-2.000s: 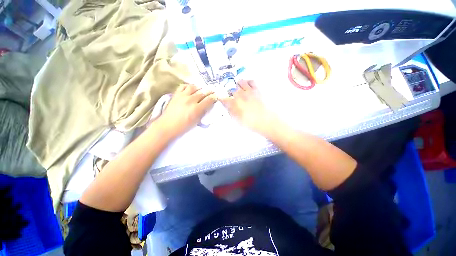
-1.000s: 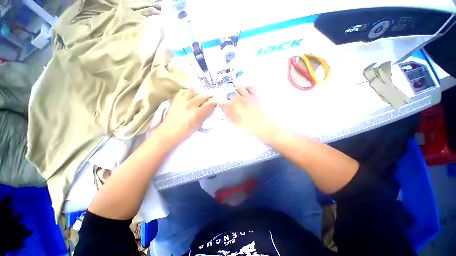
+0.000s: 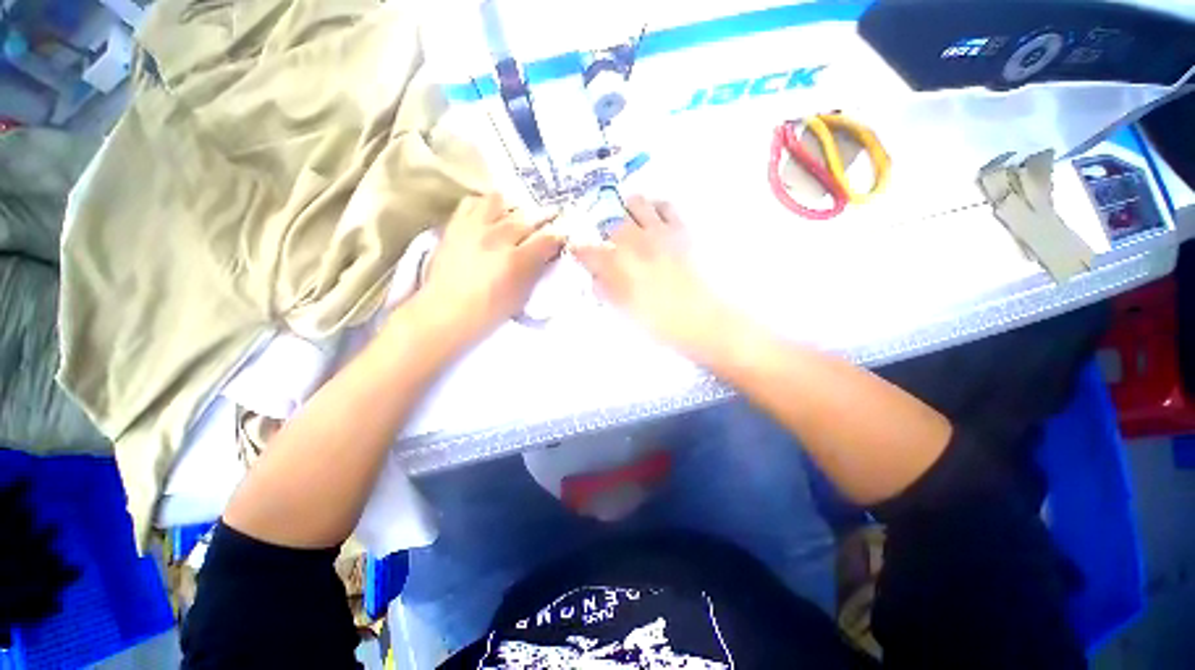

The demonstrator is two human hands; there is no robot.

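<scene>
The khaki garment (image 3: 262, 183) lies in a large heap left of the needle and hangs over the table's left edge. White lining (image 3: 282, 373) shows beneath it. My left hand (image 3: 488, 262) lies on the garment's right end, fingertips near the presser foot (image 3: 573, 196). My right hand (image 3: 645, 268) is just right of it, its fingertips beside the foot. The thumbs and forefingers nearly meet in front of the needle. Glare washes out the cloth between the fingertips, so whether they pinch it cannot be made out.
The white machine head (image 3: 734, 39) stands behind my hands. Red and yellow looped handles (image 3: 828, 166) lie right on the bed. Tan strips (image 3: 1042, 216) lie beside a small parts tray (image 3: 1120, 196). Blue crates (image 3: 79, 563) stand on the floor, a red container (image 3: 1151, 360) at far right.
The whole view has shifted slightly, so the machine and looped handles sit a little higher and further right. My hands keep nearly the same place by the needle.
</scene>
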